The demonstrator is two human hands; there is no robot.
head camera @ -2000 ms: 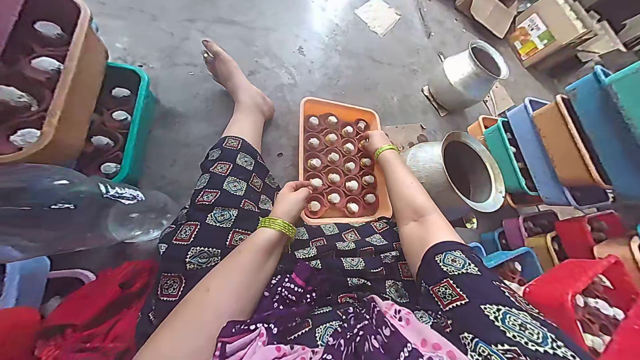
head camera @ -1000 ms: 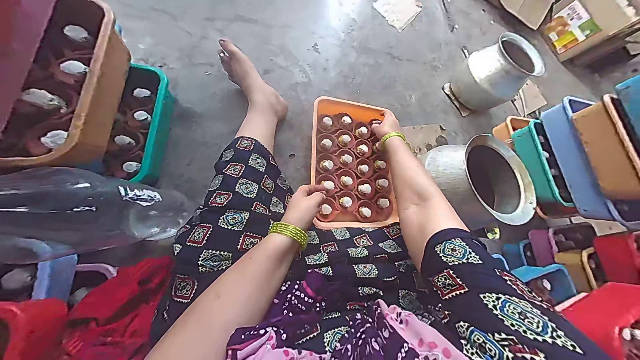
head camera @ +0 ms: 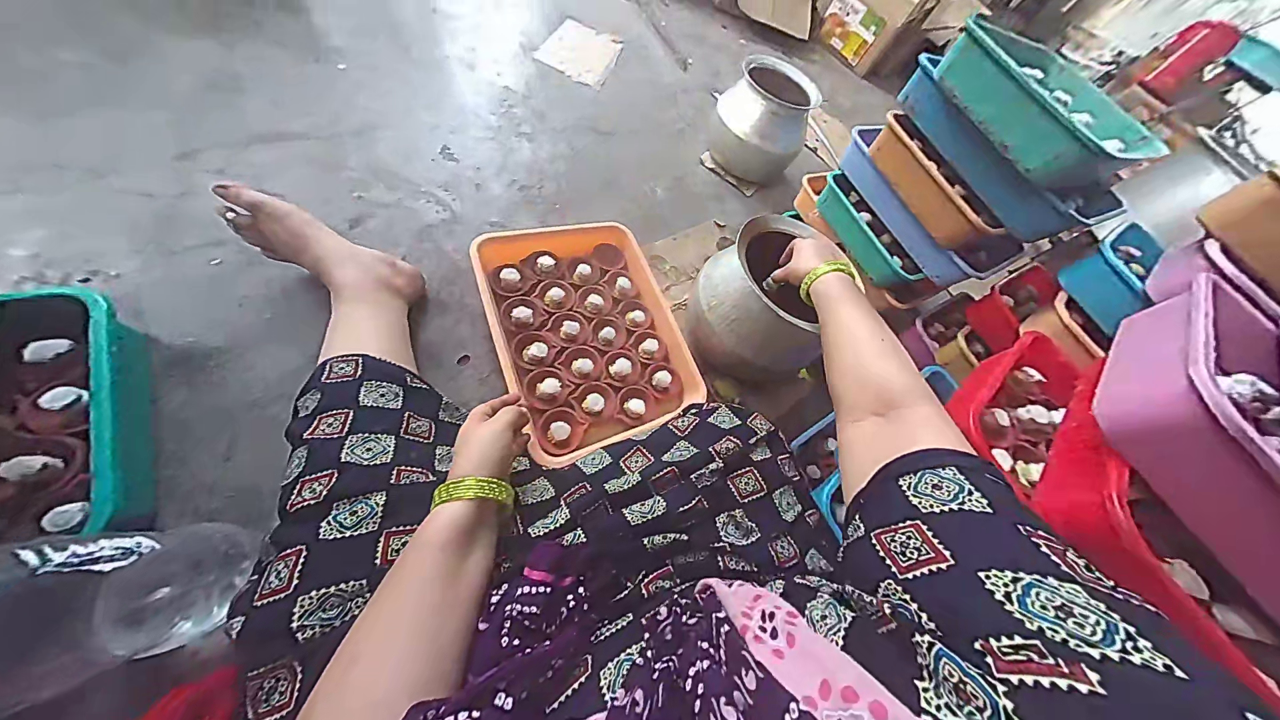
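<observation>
An orange plastic tray (head camera: 650, 265) rests between my legs, against the patterned cloth over my lap. Rows of small reddish-brown cups (head camera: 568, 330) fill it, nearly all with a white lump inside; a cup at the far right corner shows no white. My left hand (head camera: 490, 435) holds the tray's near left edge. At the mouth of a round metal pot (head camera: 735, 300), right of the tray, is my right hand (head camera: 800, 262), its fingers pinched on something small that I cannot make out. The pot's inside is dark.
Another metal pot (head camera: 765, 120) stands farther off. Stacked plastic tubs (head camera: 1040, 110) with similar cups line the right, beside a purple tub (head camera: 1190, 420) and red ones. At left are a green tub (head camera: 120, 420) and a clear plastic bottle (head camera: 170, 590). A paper piece (head camera: 578, 52) lies on the floor.
My right hand has left the tray's far right corner and moved right to the near pot's mouth. My left hand stays at the tray's left edge. The view has shifted.
</observation>
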